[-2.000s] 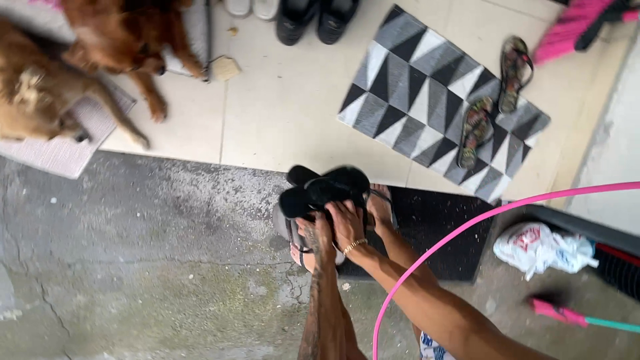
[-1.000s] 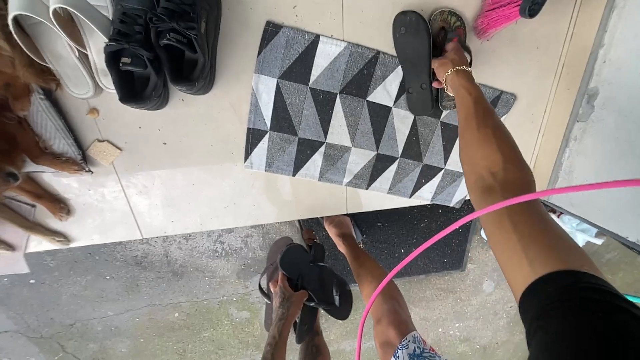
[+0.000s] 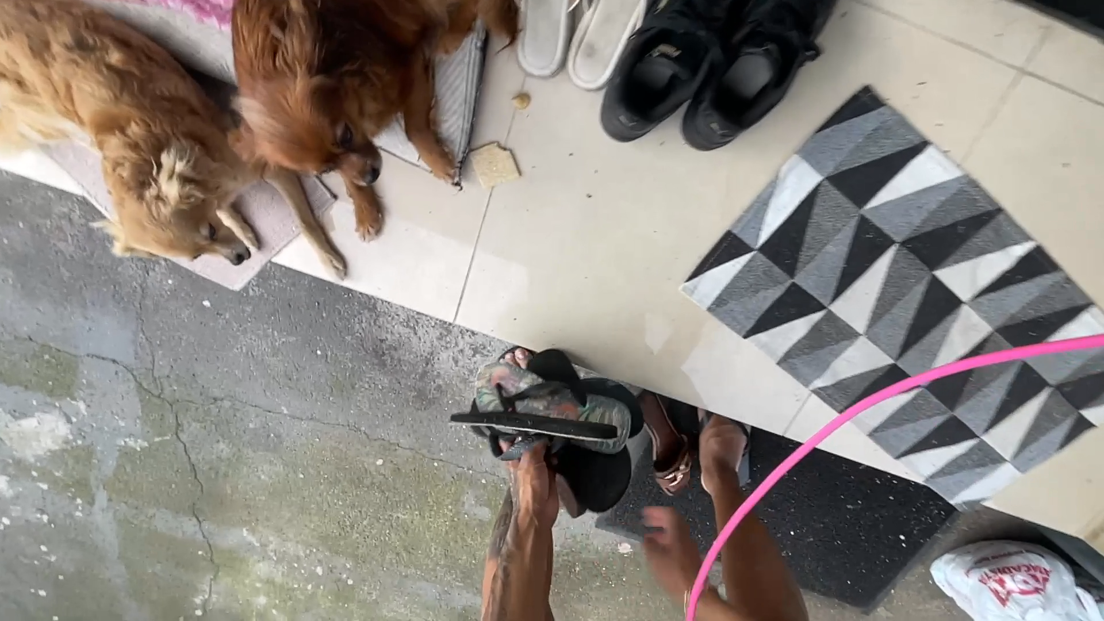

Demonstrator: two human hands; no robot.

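My left hand (image 3: 533,487) grips a bunch of flip-flops (image 3: 552,405), black ones and ones with a patterned footbed, held above the concrete at the tile step's edge. To its right my right hand (image 3: 673,552) is blurred, low in the view, with nothing seen in it. Beyond it a strappy sandal (image 3: 674,470) is by my feet, over the black doormat (image 3: 828,517); whether it is worn or loose I cannot tell. The patterned rug (image 3: 906,293) lies on the tiles, and no footwear shows on its visible part.
Two dogs (image 3: 164,172) (image 3: 310,103) lie on mats at the upper left. Black sneakers (image 3: 742,82) and white slides (image 3: 604,39) stand at the top of the tiles. A pink hoop-like tube (image 3: 862,405) crosses the right side. A white plastic bag (image 3: 1009,582) lies at the lower right.
My right hand has come back from the rug towards my feet. The patterned flip-flops that were on the rug are now in my left hand's bunch. The view has swung left.
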